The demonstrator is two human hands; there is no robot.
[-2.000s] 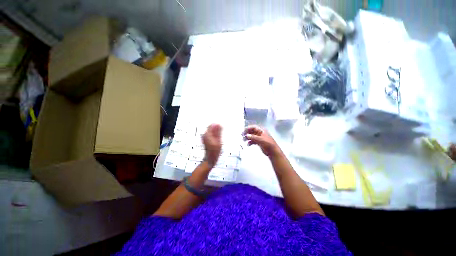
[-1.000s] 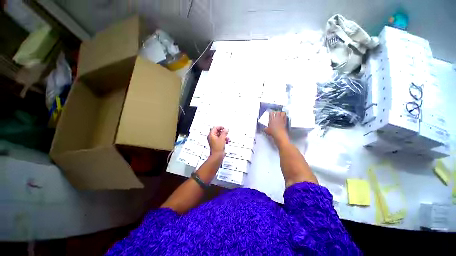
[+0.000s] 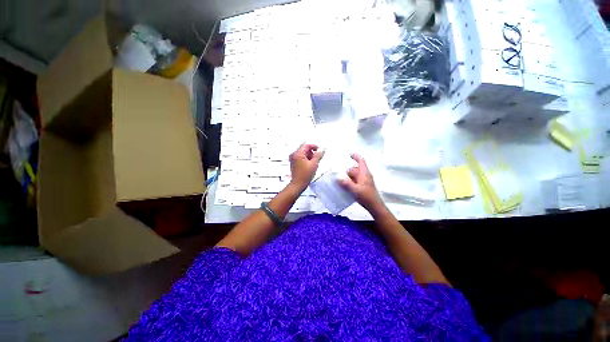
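Observation:
A small white carton (image 3: 332, 192) is between my hands at the table's front edge, tilted, with its right side under my right hand. My right hand (image 3: 359, 182) is on this carton, thumb and finger gripping its side. My left hand (image 3: 306, 164) is above and left of the carton, fingertips pinched together; whether something tiny is in them I cannot tell. Flat rows of white cartons (image 3: 257, 113) with small dark print cover the table's left part.
An open brown box (image 3: 157, 137) stands at the left. Black parts in clear plastic (image 3: 416, 70) lie behind, beside stacked white cartons (image 3: 505, 53) with eyeglasses (image 3: 512, 47) on top. A yellow pad (image 3: 456, 183) and yellow strips (image 3: 491, 177) lie at the right.
My right hand has come back from the gap between the cartons to the front edge, now with a white carton. My left hand stays close by with pinched fingers. The view has shifted.

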